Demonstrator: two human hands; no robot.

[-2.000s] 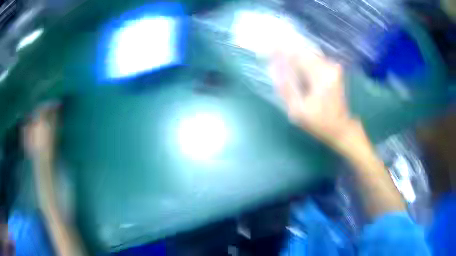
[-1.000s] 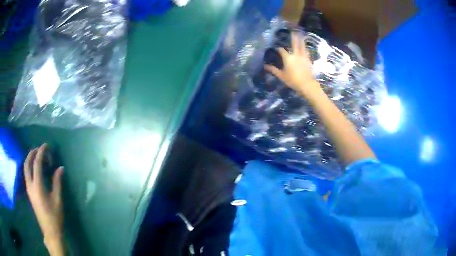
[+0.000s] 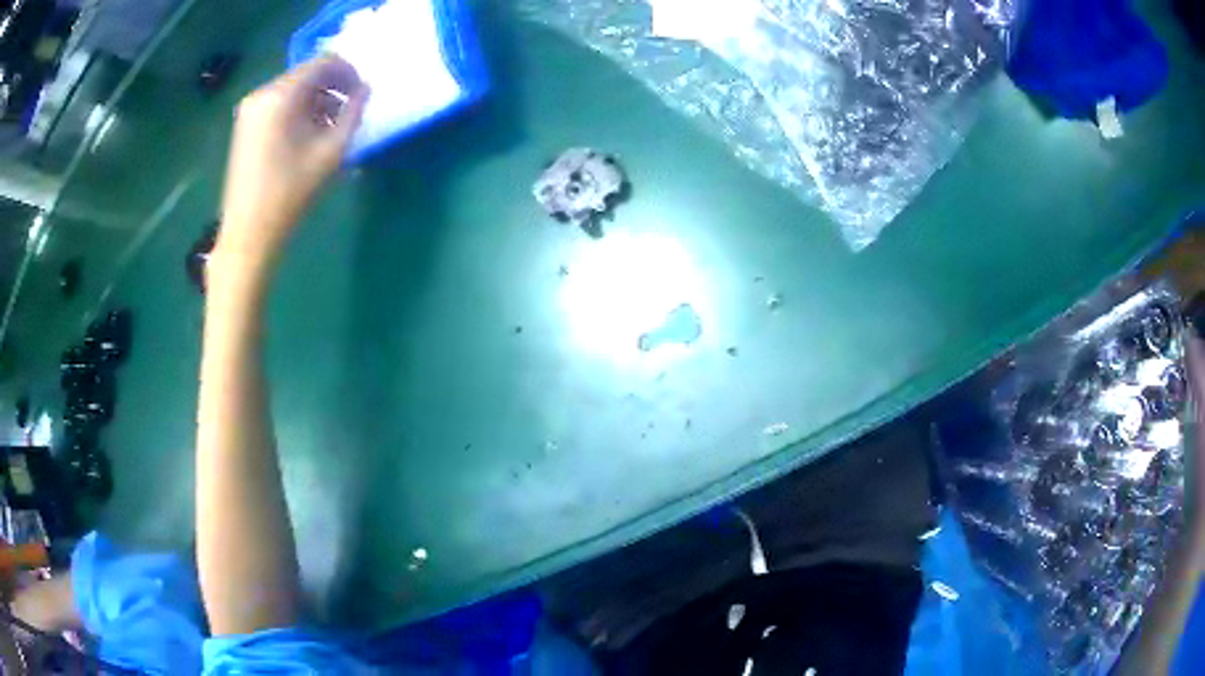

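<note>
My left hand (image 3: 293, 126) is at the left rim of the small blue parts bin (image 3: 478, 82), its fingers curled over the glaring white pieces. A small dark spot shows between the fingers; I cannot tell whether it is a held part. My right forearm (image 3: 1173, 581) shows at the far right edge; the hand itself is cut off by the picture's edge.
A grey lumpy piece with dark bits (image 3: 579, 185) lies mid-table among scattered scraps. Black round units (image 3: 93, 396) cluster at left. A clear poly bag (image 3: 859, 119) and blue bundle (image 3: 1090, 60) lie upper right. A blister tray (image 3: 1097, 462) is off the table. Another person's arm (image 3: 46, 601) is lower left.
The view has swung back left over the table. My left hand has moved to the parts bin. My right hand, over the blister tray before, is now out of the picture.
</note>
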